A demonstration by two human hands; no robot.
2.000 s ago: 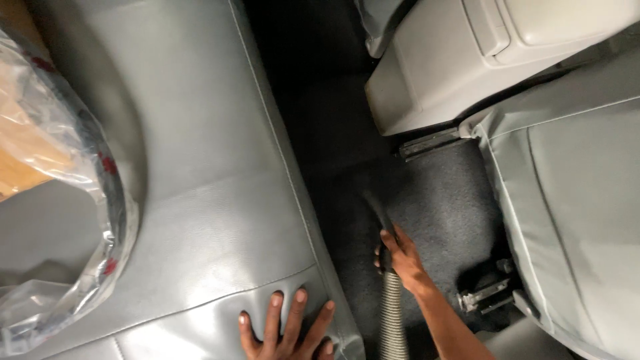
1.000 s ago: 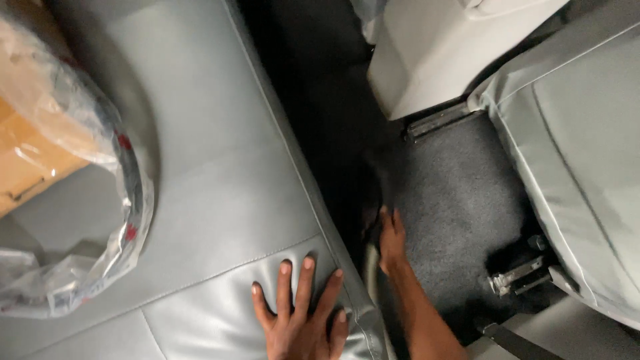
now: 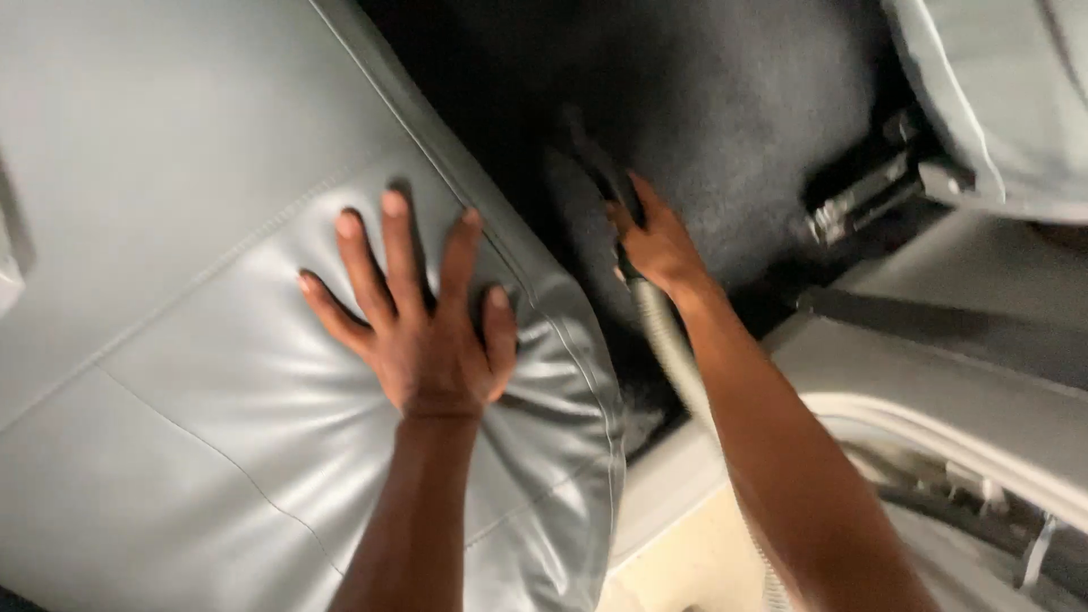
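My left hand [image 3: 425,331] presses flat on the grey leather-like car seat cushion [image 3: 212,170], fingers spread, and the cover creases around it. To its right, my right hand [image 3: 654,234] is closed around the dark handle of a vacuum cleaner hose [image 3: 667,340]. The dark vacuum nozzle [image 3: 591,153] points away from me over the dark floor carpet [image 3: 722,110]; blur hides whether its tip touches. The pale ribbed hose runs down beneath my right forearm.
Another grey-covered seat [image 3: 1003,93] stands at the upper right, with a metal seat rail [image 3: 858,200] below it. A door sill [image 3: 671,484] lies at the lower middle. A dark belt-like strap [image 3: 952,331] crosses the light trim at the right.
The view has shifted toward the door side; the centre console and the plastic-wrapped item are no longer seen, apart from a possible edge at left. My left hand stays on the cushion.
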